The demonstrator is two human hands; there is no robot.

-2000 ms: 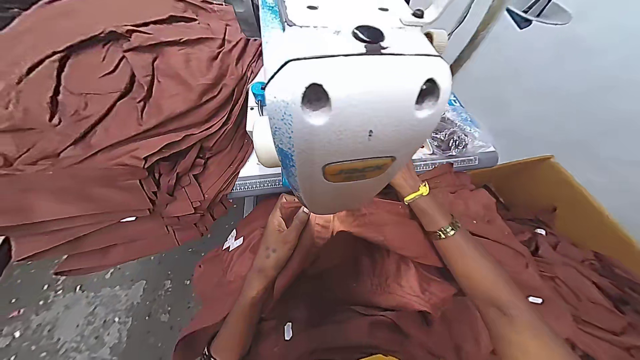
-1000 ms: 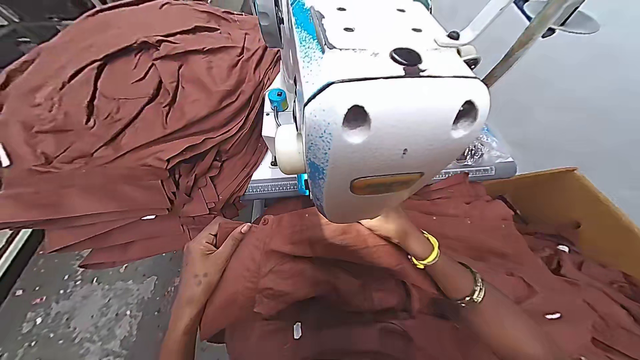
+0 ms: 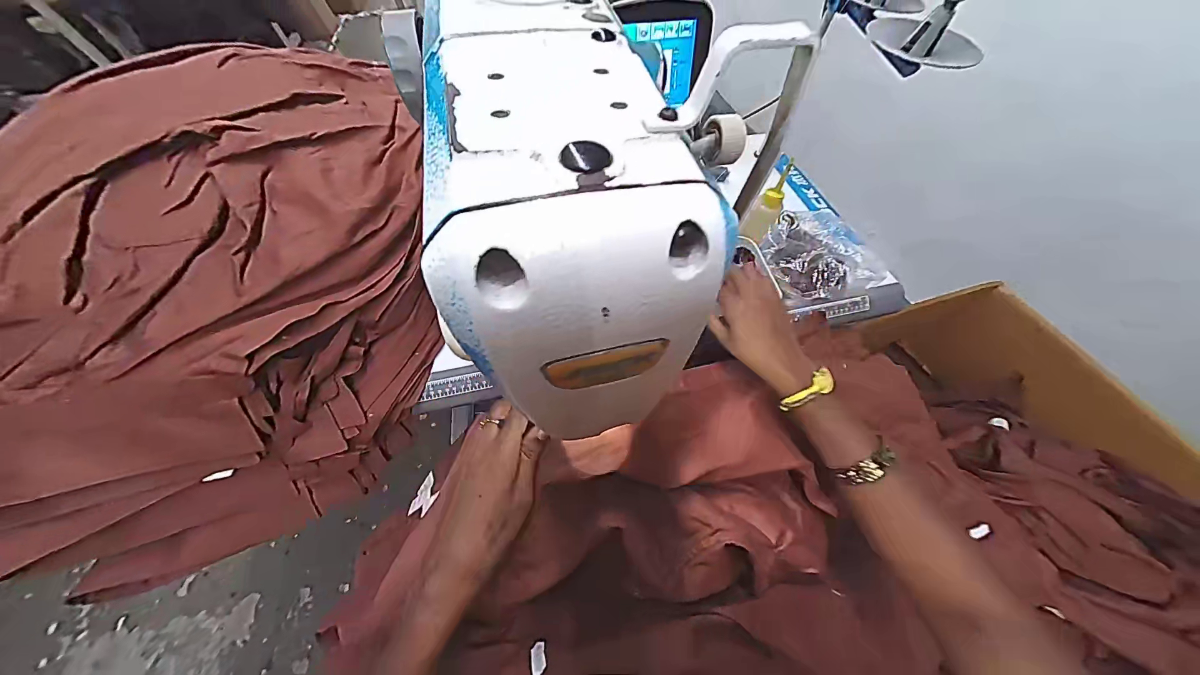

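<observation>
Brown-red fabric [image 3: 675,553] lies gathered in front of a white and blue sewing machine [image 3: 600,309], whose head hides the needle area. My left hand [image 3: 497,459], with a ring on one finger, pinches the fabric edge at the lower left of the machine head. My right hand [image 3: 755,319], with a yellow band and a gold-coloured bracelet on its wrist and forearm, is at the right side of the head, beside a small tray or dish. Its fingertips are partly hidden there, and whether it holds anything cannot be told.
A large stack of brown-red fabric [image 3: 216,225] stands on the left. On the right a cardboard box [image 3: 1050,366] borders more fabric. Behind my right hand are a clear plastic bag [image 3: 816,262] with small items and a yellow-topped bottle [image 3: 767,211]. A lit display [image 3: 670,56] stands behind.
My right hand has moved from the fabric below the machine head up to its right side. My left hand has moved in from the fabric's left side to beside the head.
</observation>
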